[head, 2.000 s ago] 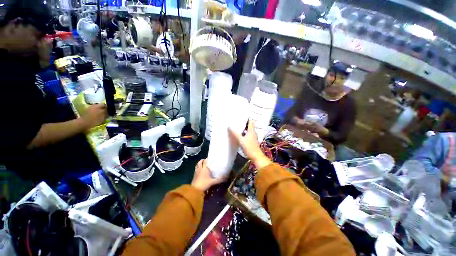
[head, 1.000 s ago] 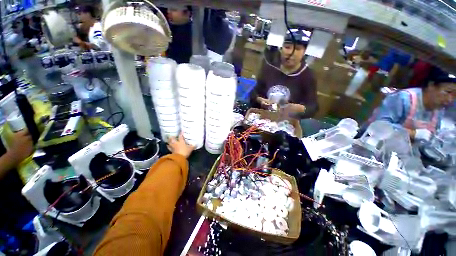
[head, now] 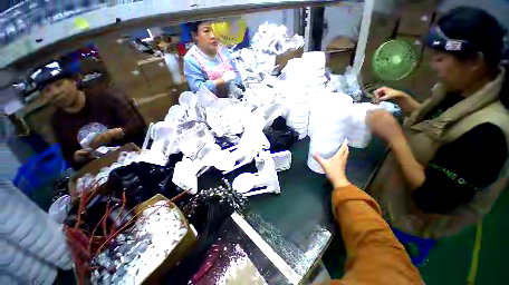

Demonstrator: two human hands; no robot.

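Tall stacks of white round housings (head: 328, 119) stand close together on the green bench at centre right. My right hand (head: 335, 164) is at the lower front of the nearest stack, thumb and fingers apart; it overlaps the stack, and whether it presses on it I cannot tell. My left hand is not in view. More white housing stacks (head: 28, 222) show blurred at the left edge.
A carton of small white fittings (head: 184, 239) is front left, with red wires beside it. White frames (head: 195, 139) and black parts (head: 142, 181) lie behind. A person (head: 463, 128) at the right reaches to the stacks; two people sit opposite.
The view has swung right. Both hands were at a white stack, then my left hand alone touched the left stacks; now my right hand is at the stacks on the right.
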